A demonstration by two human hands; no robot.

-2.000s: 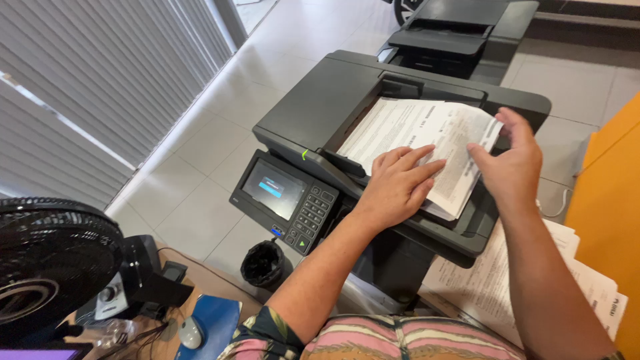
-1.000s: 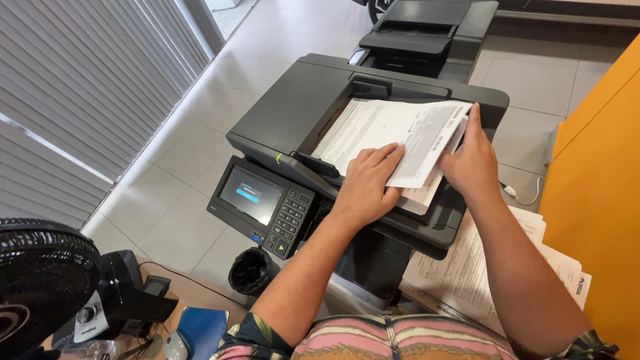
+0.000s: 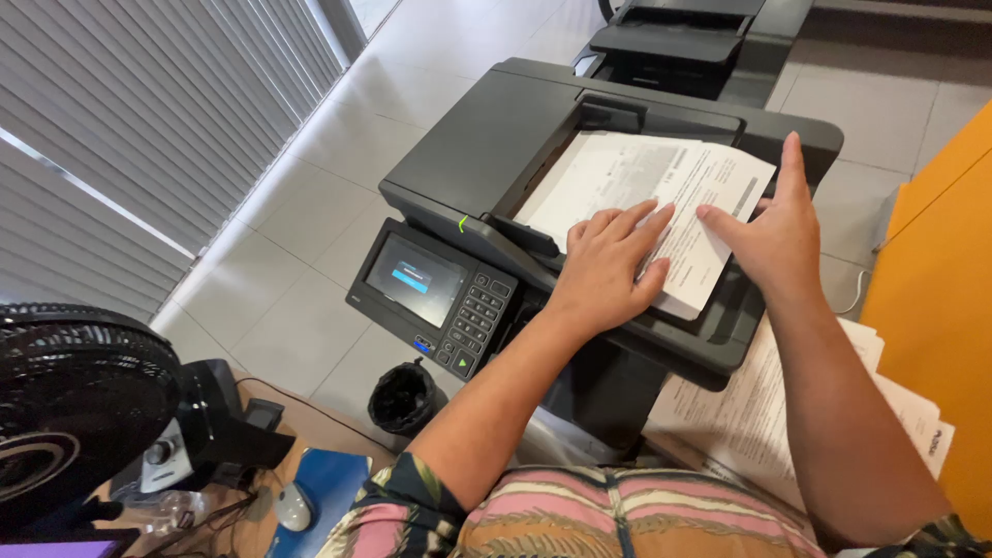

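Note:
A stack of printed paper sheets [image 3: 620, 174] lies in the document feeder tray of a dark grey multifunction printer [image 3: 465, 139]. My left hand [image 3: 608, 267] rests flat on the stack, fingers spread, near its front edge. At the stack's right end is my right hand [image 3: 775, 225], its thumb on the top sheet and its index finger extended past the corner; its other fingers are partly hidden behind the sheets. The printer's control panel [image 3: 434, 294], with a lit screen and keypad, juts out left of my left forearm.
More printed sheets [image 3: 728, 411] lie below the printer's right side, beside an orange panel [image 3: 938, 271]. A lined waste bin [image 3: 404, 399] stands under the control panel. At lower left are a black fan [image 3: 77, 411] and a mouse [image 3: 294, 505] on a blue pad [image 3: 337, 480]. Another printer [image 3: 666, 39] is behind.
The top sheet, lifted at its right side a second ago, now lies down on the stack. My right index finger has straightened away from the paper corner.

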